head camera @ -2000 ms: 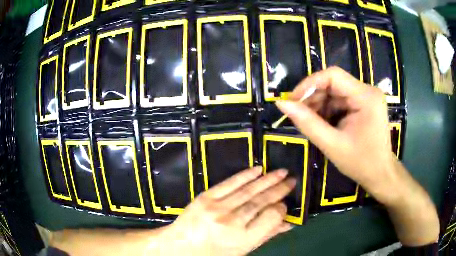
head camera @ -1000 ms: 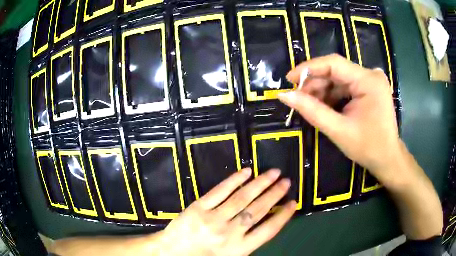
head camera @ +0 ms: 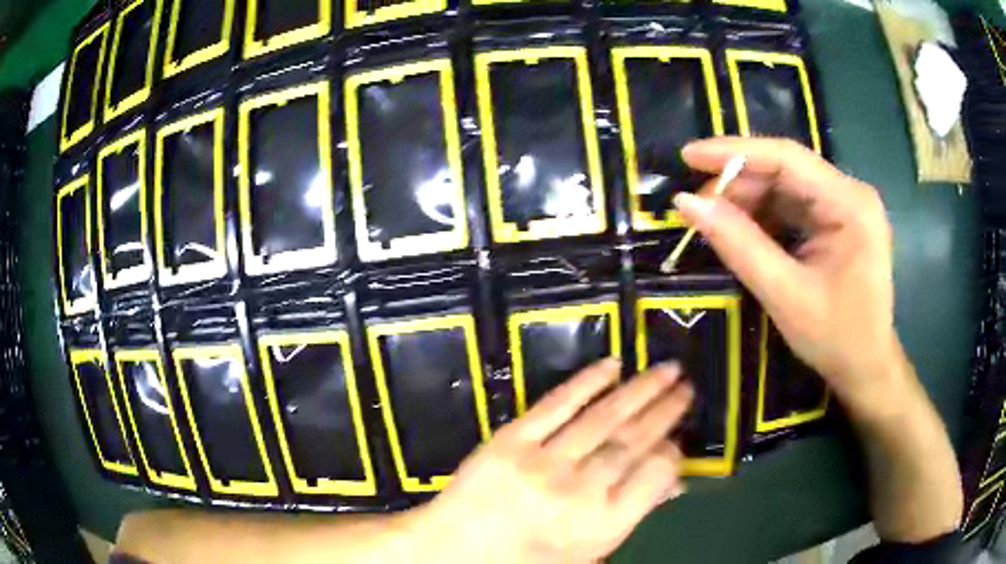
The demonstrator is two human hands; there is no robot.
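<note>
A shiny black tray [head camera: 419, 289] holds rows of dark rectangular panels with yellow borders. My left hand [head camera: 574, 457] lies palm down, fingers spread, over the left part of a lower-row panel [head camera: 706, 369] and the lower end of its neighbour to the left. The first panel's lower yellow edge shows beyond my fingers. My right hand [head camera: 811, 237] pinches a thin white cotton swab [head camera: 697, 224] between thumb and fingers. The swab slants, with its lower tip over the ridge between two rows, just below an upper panel [head camera: 665, 116]. Whether it touches is unclear.
The tray lies on a dark green surface [head camera: 899, 286]. At the upper right a crumpled white wad [head camera: 940, 88] sits on a tan cardboard piece [head camera: 941, 165]. Dark, blurred shapes line both sides of the picture.
Both hands have moved one panel to the right along the rows. The right hand still holds the swab. The view has shifted, so the tray sits further left and lower in the picture.
</note>
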